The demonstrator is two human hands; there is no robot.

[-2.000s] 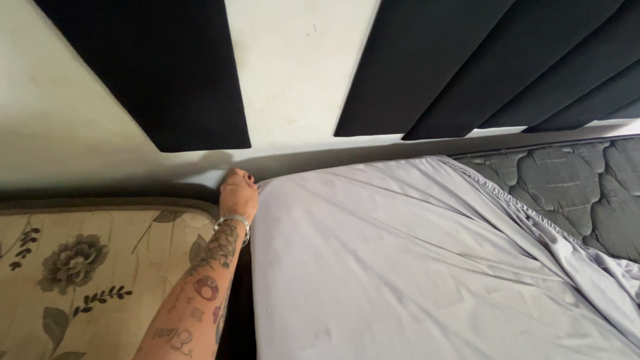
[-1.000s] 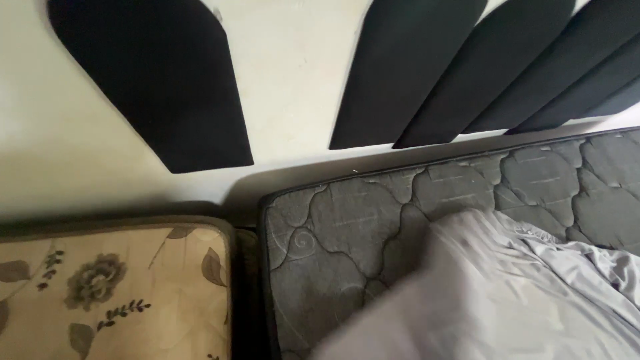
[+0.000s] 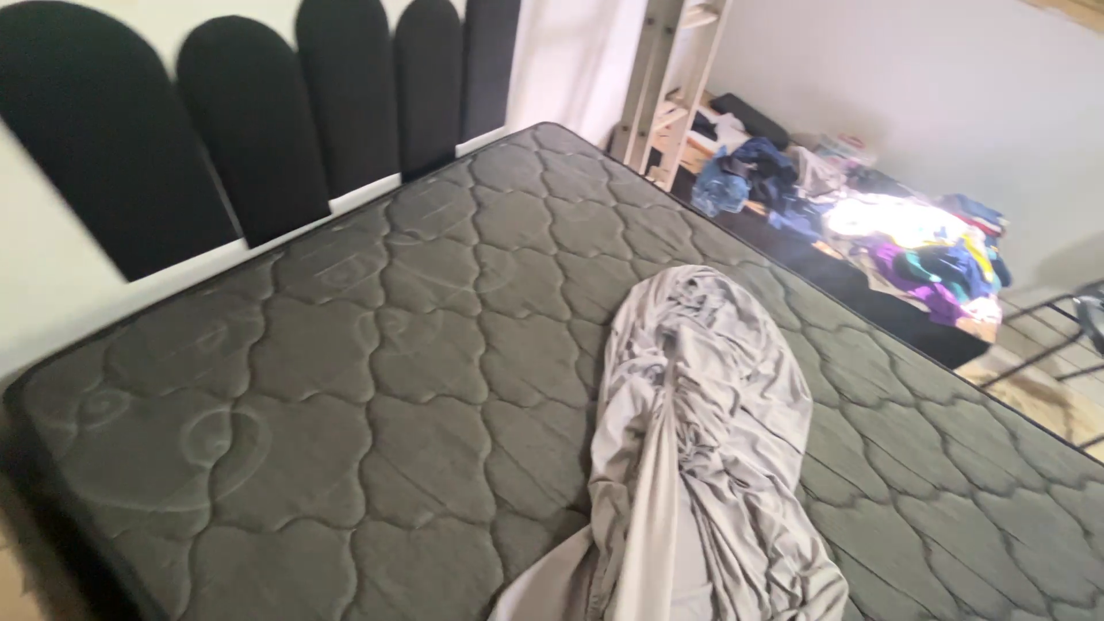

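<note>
Neither my left hand nor my right hand shows in the head view now. A light grey fitted sheet [image 3: 716, 431] lies gathered in a long, wrinkled heap on a dark grey quilted mattress [image 3: 302, 466], and one taut fold of it runs down out of the bottom edge. Whether a hand holds the sheet below the frame cannot be seen. The mattress top is bare around the sheet, up to its far corner.
Black padded headboard panels [image 3: 241, 129] line the wall at the upper left. Beyond the mattress stand a pale ladder-like frame [image 3: 673, 95], a heap of mixed clothes [image 3: 914, 241] and a dark metal-framed item [image 3: 1044, 328] at the right edge.
The sheet has come off the mattress corner near the headboard, where a tattooed arm reached two seconds ago, and now lies bunched. The arm has left view. The view has swung right.
</note>
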